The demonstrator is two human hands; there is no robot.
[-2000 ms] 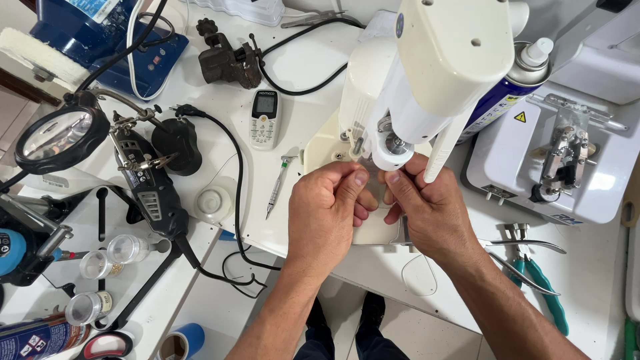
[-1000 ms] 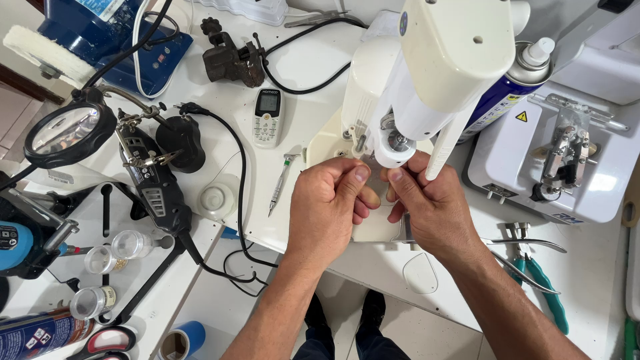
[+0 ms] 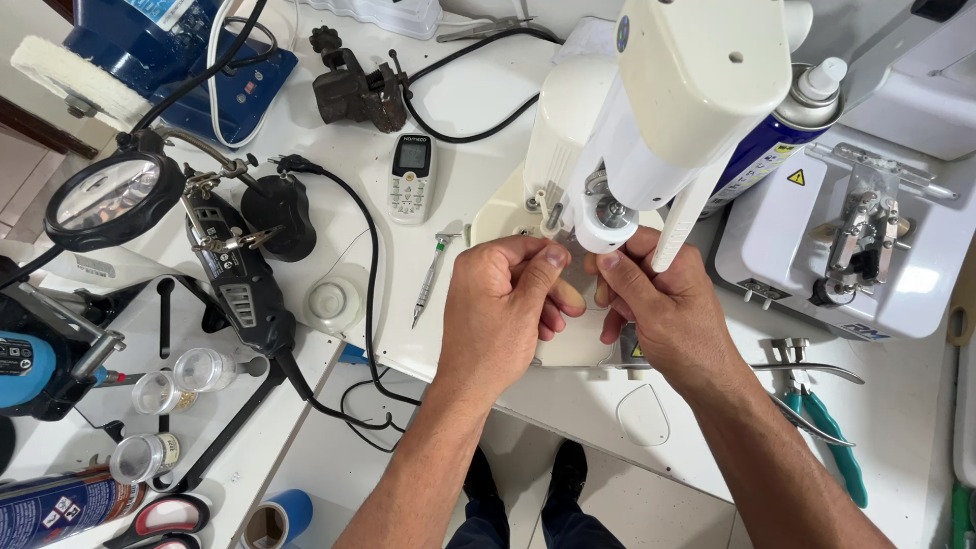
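Beneath the white head of a bench machine, perhaps a lens drill, my left hand and my right hand pinch opposite sides of what looks like a clear thin piece. Fingers hide its edges, so its exact shape cannot be told. The thumbs lie on top, with the other fingers curled below. A round white collar with a metal chuck stands just above and between my fingertips. The machine's white lever hangs beside my right hand. A clear lens-shaped piece lies near the table's front edge.
A precision screwdriver, a remote control and a small vise lie left of the machine. Further left are a rotary tool, a magnifier and small jars. Teal-handled pliers and a spray can are at right.
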